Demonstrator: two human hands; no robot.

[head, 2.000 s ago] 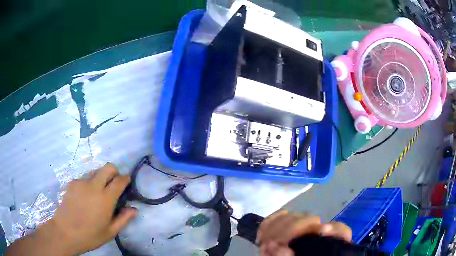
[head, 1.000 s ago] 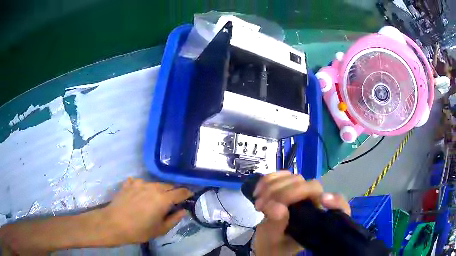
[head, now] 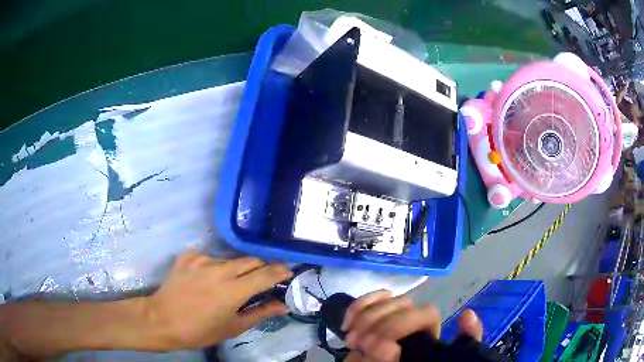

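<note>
The black looped headband unit (head: 304, 315) lies on the white foam sheet at the bottom, partly hidden by both hands. My left hand (head: 219, 293) pinches its left part between thumb and fingers. My right hand (head: 392, 327) is closed around the black electric screwdriver (head: 337, 311), whose front end is over the right side of the unit. The screwdriver's bit tip cannot be made out. The white-and-black screw feeder (head: 395, 166) stands in the blue plastic tray (head: 236, 244), with its bright metal pickup plate (head: 321, 212) at the front.
A pink desk fan (head: 551, 141) stands right of the tray. Torn white foam sheet (head: 169, 155) covers the green bench. A clear crumpled plastic piece (head: 311, 42) is behind the feeder. A blue bin (head: 498, 311) and green bins are at the lower right. Thin tools lie beside the pickup plate.
My right hand and the screwdriver have moved from the feeder's front edge down to the headband unit. My left hand, which shifted right along with the unit earlier, keeps its grip.
</note>
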